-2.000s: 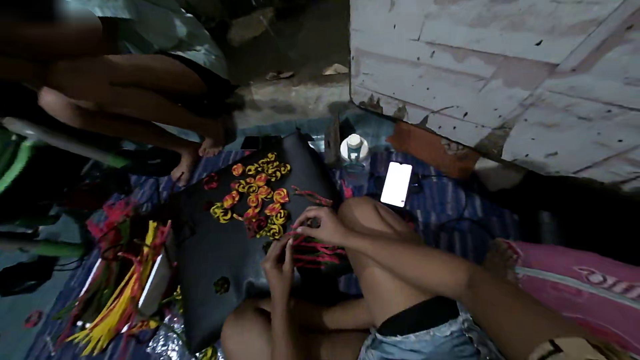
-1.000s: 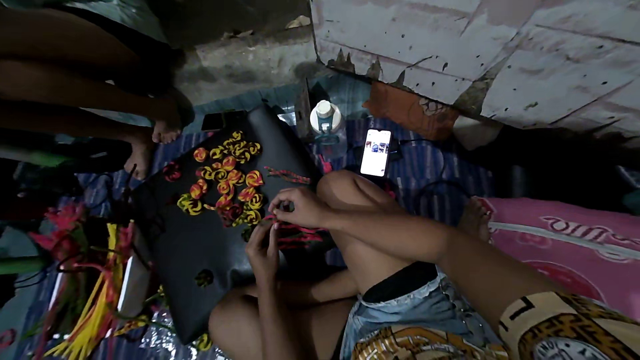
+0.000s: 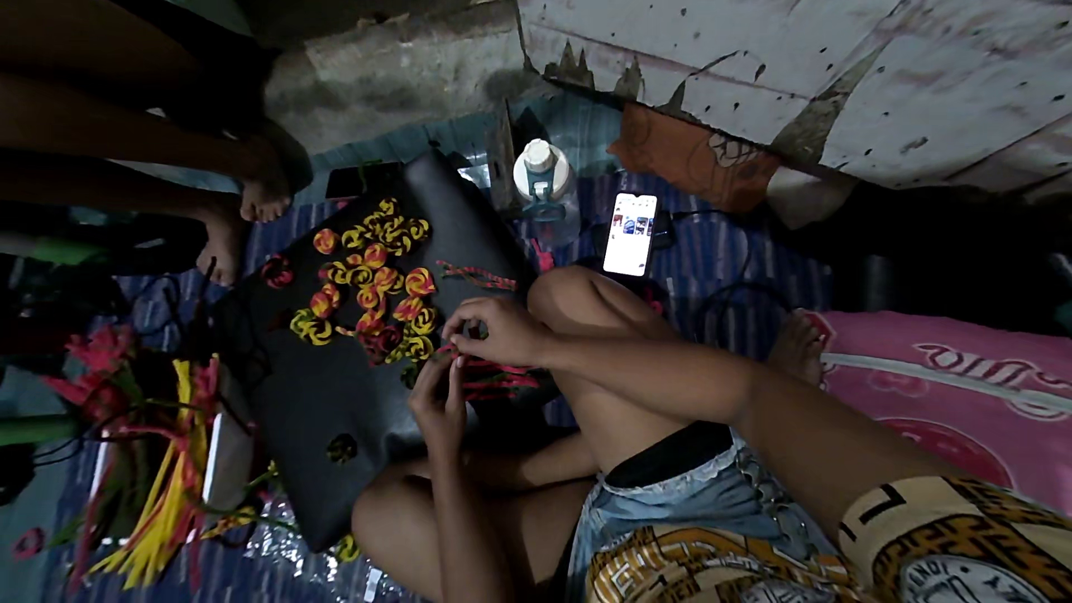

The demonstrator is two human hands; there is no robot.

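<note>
My left hand (image 3: 440, 392) and my right hand (image 3: 496, 331) meet over the right edge of a black padded board (image 3: 310, 427). Their fingertips pinch a small red twisted strand (image 3: 452, 350) between them. Several red and green strands (image 3: 502, 381) lie just right of my left hand, partly under my right wrist. Another pair of twisted strands (image 3: 476, 276) rests above my right hand. Many coiled yellow and red rosettes (image 3: 387, 279) are spread on the board left of my hands. A dark coil (image 3: 342, 449) lies apart, lower on the board.
A white-capped bottle (image 3: 543, 180) and a lit phone (image 3: 631, 234) stand and lie beyond my knee. Another person's bare feet (image 3: 243, 218) are at the upper left. Yellow and red strips (image 3: 172, 477) lie at the lower left, a pink printed cushion (image 3: 930, 377) at the right.
Both hands stay together at the strand, with small shifts of the fingers. The phone screen, plain white at first, now displays pictures. The view has shifted.
</note>
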